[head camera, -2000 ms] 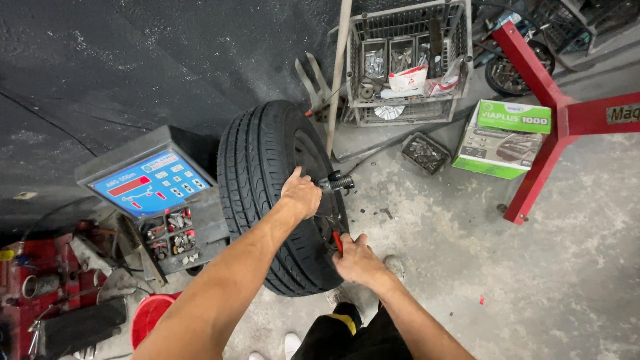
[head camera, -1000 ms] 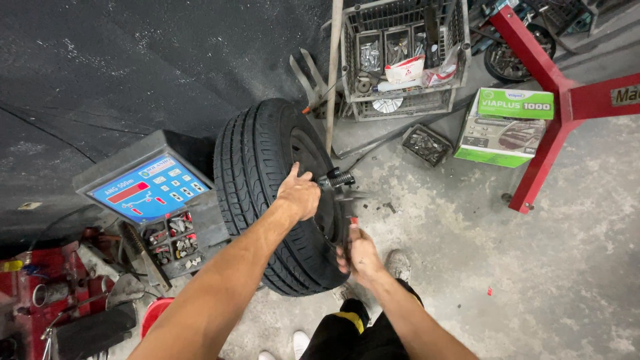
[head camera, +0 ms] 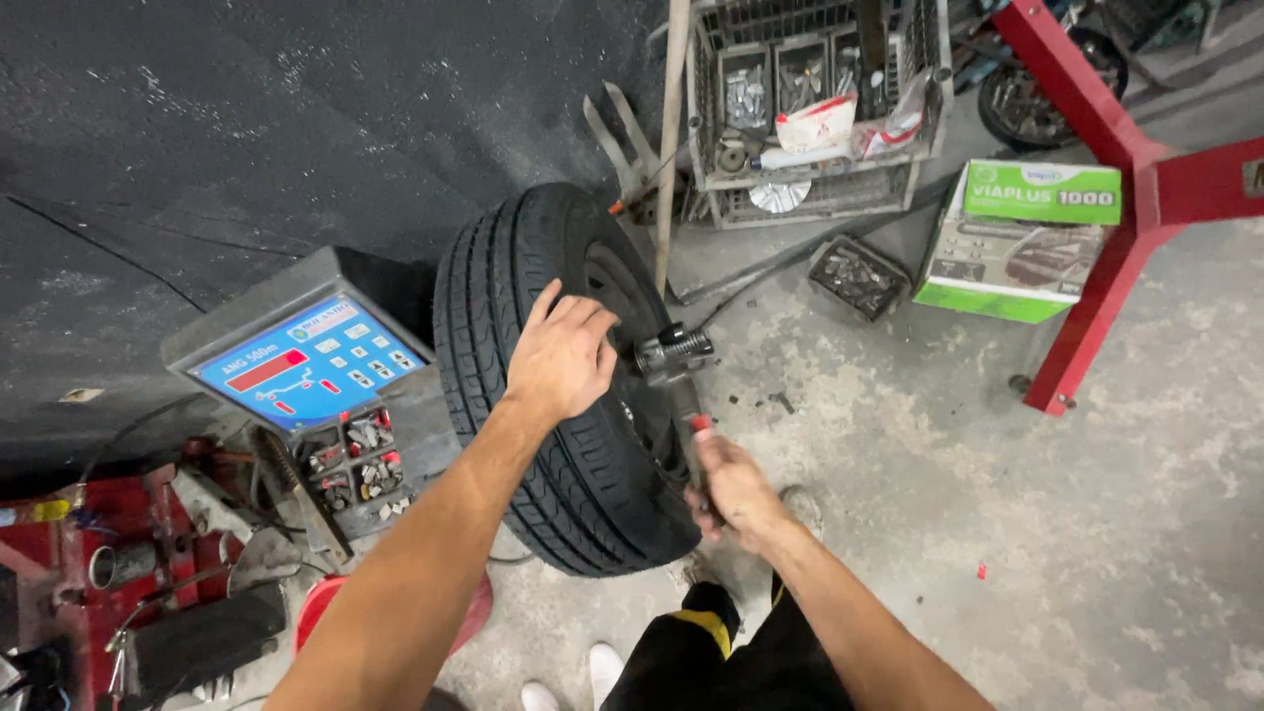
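A car wheel with a black tyre [head camera: 494,326] is mounted upright on a wheel balancer, whose control panel [head camera: 311,360] sits to its left. A threaded shaft with a clamping nut [head camera: 673,354] sticks out from the wheel's hub. My left hand [head camera: 565,351] rests over the tyre's sidewall near the rim, fingers spread, holding nothing. In my right hand [head camera: 731,491] is a tool with a red part [head camera: 700,423], held at the lower edge of the rim; blur and the fingers hide its exact kind.
Wheel weights fill a divided tray [head camera: 365,459] beside the panel. A grey crate [head camera: 820,178] of parts, a small bin [head camera: 859,278], a green and white box [head camera: 1017,242] and a red metal stand [head camera: 1136,178] are beyond the wheel. A red bucket [head camera: 321,602] stands at lower left.
My left hand has come away from the hub area onto the tyre's sidewall, its fingers now spread. My right hand stays near the lower rim.
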